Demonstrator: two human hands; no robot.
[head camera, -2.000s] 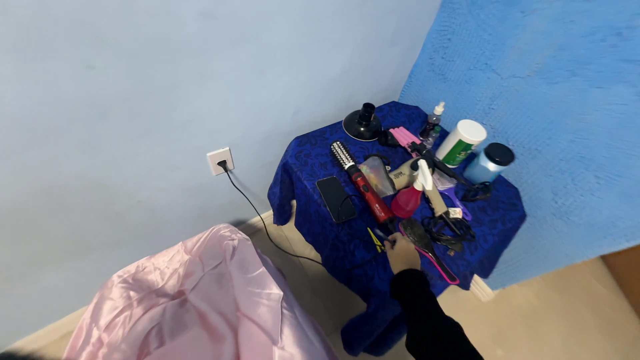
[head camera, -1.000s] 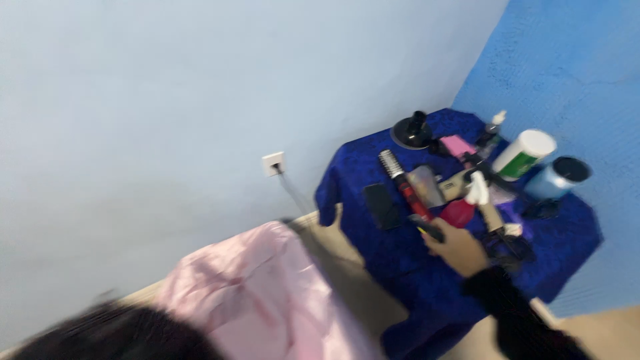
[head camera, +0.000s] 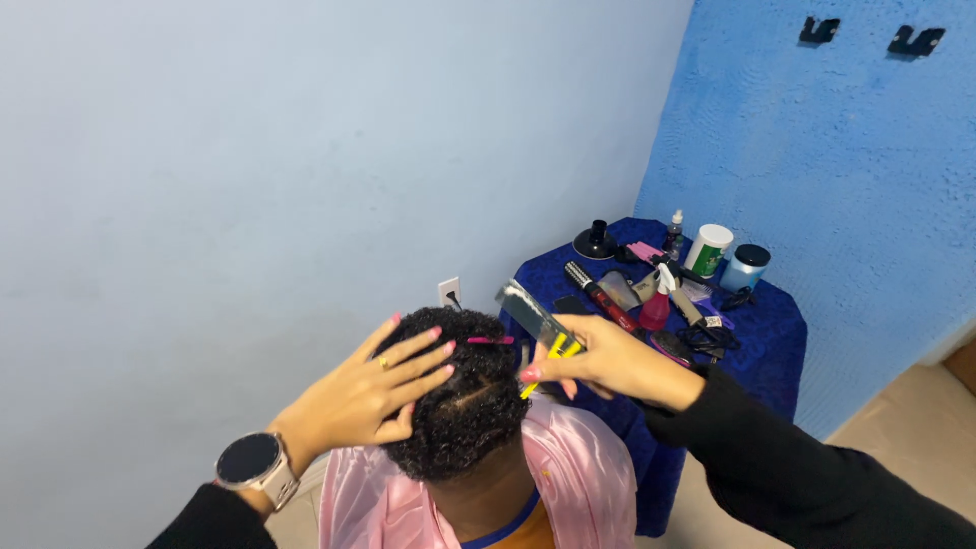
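Observation:
A person in a pink satin cape (head camera: 583, 450) sits with the back of the head toward me. My left hand (head camera: 374, 393) lies with spread fingers on the left of the dark curly hair (head camera: 457, 435). A pink hair clip (head camera: 489, 340) sits near the top, and a parting line shows below it. At the right of the head, my right hand (head camera: 602, 357) holds a dark comb (head camera: 530, 311) with whitish residue, together with a yellow hair clip (head camera: 563, 348). Some of its fingers are hidden.
Beside the person stands a table with a blue cloth (head camera: 778, 335). On it are a red hot-air brush (head camera: 610, 305), a red spray bottle (head camera: 656, 309), a white jar (head camera: 709, 250), a blue jar (head camera: 745, 268) and a hairbrush (head camera: 671, 347). A plugged wall outlet (head camera: 450, 292) is behind the head.
My right hand has moved from the table to the head, now with the comb and yellow clip. My left hand has come into view on the hair. The view has shifted toward the person.

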